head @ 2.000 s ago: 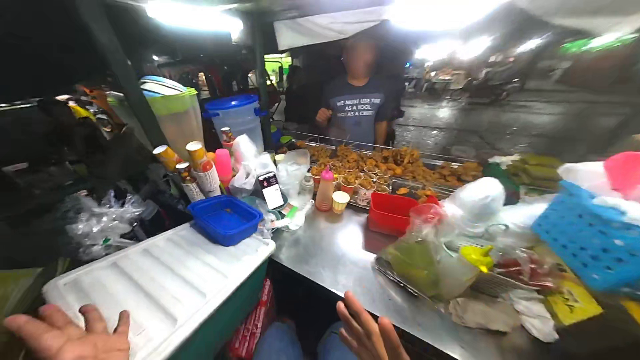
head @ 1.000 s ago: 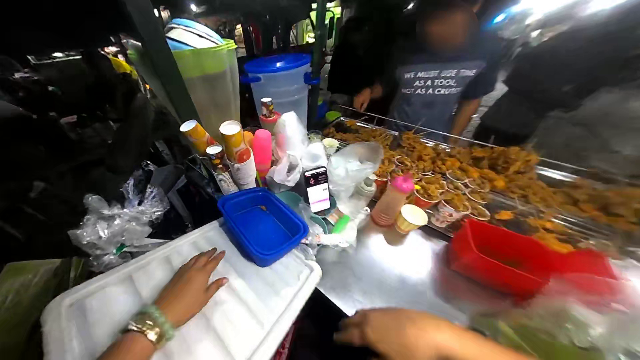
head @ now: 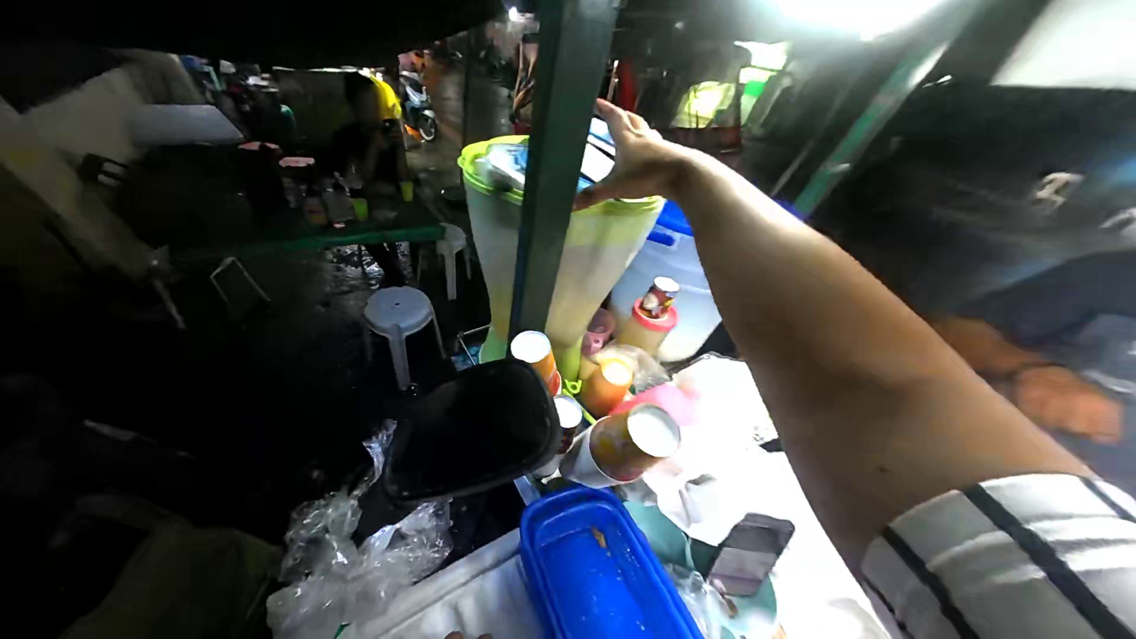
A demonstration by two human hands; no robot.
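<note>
My right hand (head: 628, 158) is stretched out over the top of a tall clear drink container with a lime-green rim (head: 612, 209), behind a green post (head: 561, 151). Its fingers and thumb are spread beside a white and blue striped item (head: 598, 153) on top; whether they touch it is unclear. Of my left hand (head: 468, 635), only fingertips show at the bottom edge, by the white cooler lid (head: 470, 595) and left of a blue plastic tray (head: 603, 568). Stacked paper cups (head: 621, 444) stand behind the tray. A phone (head: 753, 552) lies to its right.
A black tray (head: 475, 430) and crumpled clear plastic bags (head: 355, 568) are at the left. Behind the cups stand a blue-lidded container (head: 666, 275) and a red-lidded jar (head: 648, 328). A plastic stool (head: 399, 311) is beyond. Another person's hand (head: 1065, 404) shows at right.
My right hand has moved from low over the counter up to the green-rimmed container. My left hand has mostly left the view's bottom edge. The view has swung left.
</note>
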